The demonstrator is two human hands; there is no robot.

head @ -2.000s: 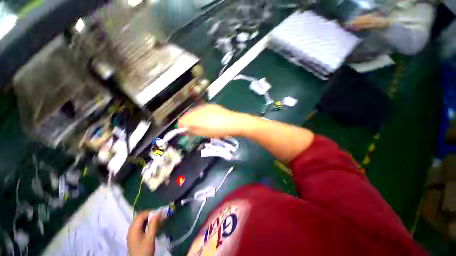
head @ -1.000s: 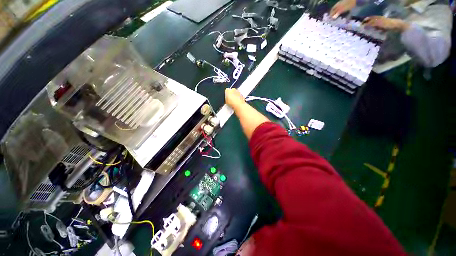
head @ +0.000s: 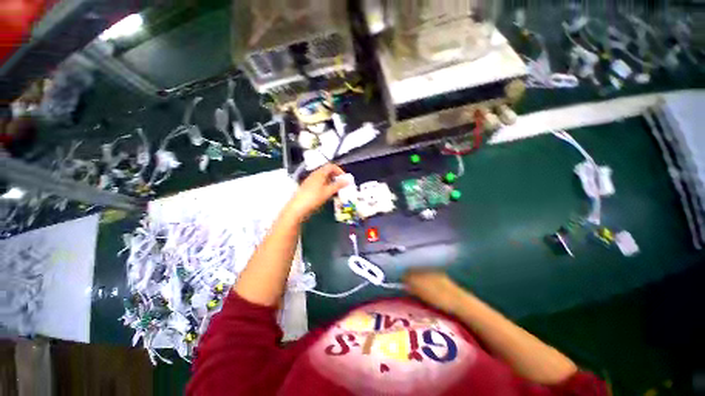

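The flat black test fixture (head: 402, 236) lies in front of me with green knobs, a red lit spot and a green circuit board (head: 427, 192). My left hand (head: 318, 188) is at the white socket block (head: 373, 199), its fingers on a small white piece beside yellow parts. A looped white cord (head: 366, 269) runs along the fixture's front edge towards my right hand. My right hand (head: 434, 288) is blurred, low in front of the fixture; its grip cannot be made out.
Corded board assemblies (head: 174, 282) are heaped on a white sheet (head: 232, 203) at left; others lie along the rear. Another corded assembly (head: 594, 179) lies at right. A pale instrument (head: 452, 85) and grey vented box (head: 298, 66) stand behind. Ridged white trays (head: 690, 147) are far right.
The view has swung left. My right hand has come back from the rear strip to the fixture's front. My left hand, out of view a second ago, is now at the socket block.
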